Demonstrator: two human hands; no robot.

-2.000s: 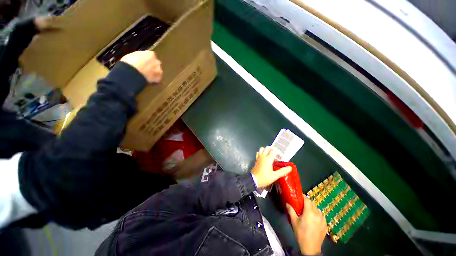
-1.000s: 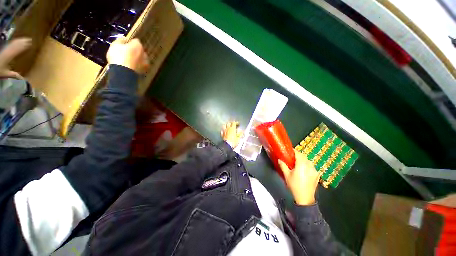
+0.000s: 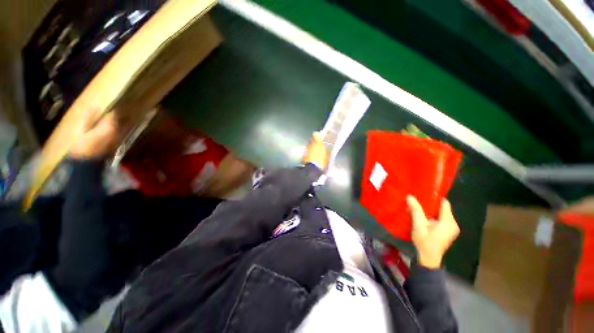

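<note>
My right hand (image 3: pixel 435 231) holds a filled red bubble bag (image 3: pixel 407 175) by its lower edge, broad side up, with a small white label on its left part. My left hand (image 3: pixel 317 153) is at the lower part of a long white label sheet (image 3: pixel 348 110) on the dark green bench; its fingers are small and blurred, and I cannot tell whether they grip the sheet. A green circuit board panel (image 3: pixel 414 131) lies behind the bag, mostly hidden by it.
At left, another person's hand (image 3: pixel 96 135) holds the edge of a large brown carton (image 3: pixel 176 58) with dark shiny packs inside. Loose red bags (image 3: pixel 176 153) lie below it. A brown carton (image 3: pixel 514 253) with red material beside it stands at right. A white rail (image 3: pixel 417 107) crosses behind the bench.
The red bag has turned from edge-on to flat, showing its white label, and now covers most of the circuit board panel. The other person's carton has shifted left and tilted.
</note>
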